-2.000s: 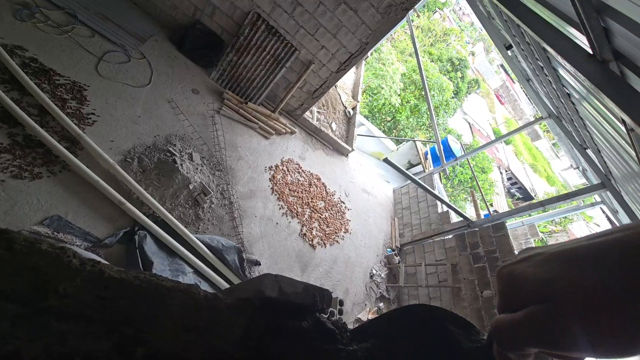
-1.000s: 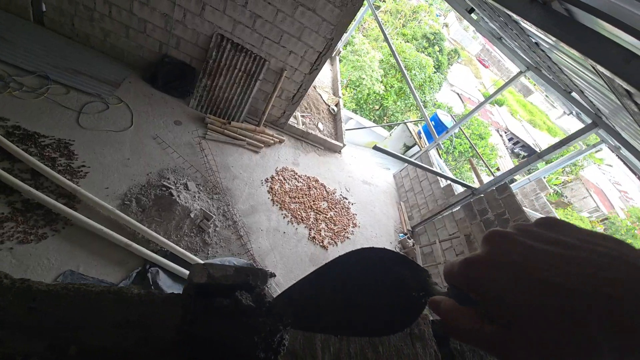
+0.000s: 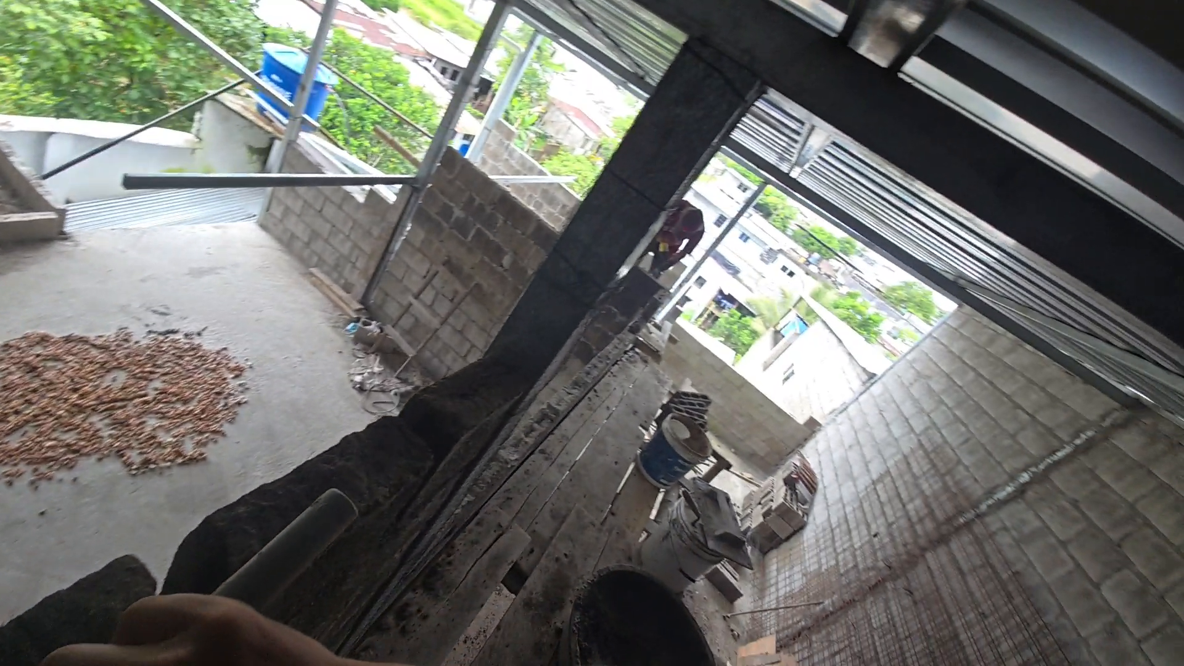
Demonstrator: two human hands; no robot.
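At the bottom left edge, my right hand [image 3: 194,634] is closed around a dark cylindrical tool handle [image 3: 291,546], whose rounded end sticks out up and to the right. The tool's blade is out of sight in this view. The hand is close to the rough, dark top of a masonry wall [image 3: 324,462]. Right of the wall top, a dark round bucket [image 3: 638,615] is partly cut off by the bottom edge; its contents are too dark to tell. My left hand is not visible.
Wooden scaffold planks [image 3: 555,490] run beside the wall, with a blue bucket [image 3: 673,450] and a grey bucket [image 3: 680,541] beyond. A person [image 3: 680,231] is near the far wall end. Left and lower lies a concrete floor with a rubble heap [image 3: 120,402]. A dark column [image 3: 629,194] rises ahead.
The view has swung far to the right, bringing the planks and buckets into sight. The trowel blade seen over the wall one second ago is no longer visible.
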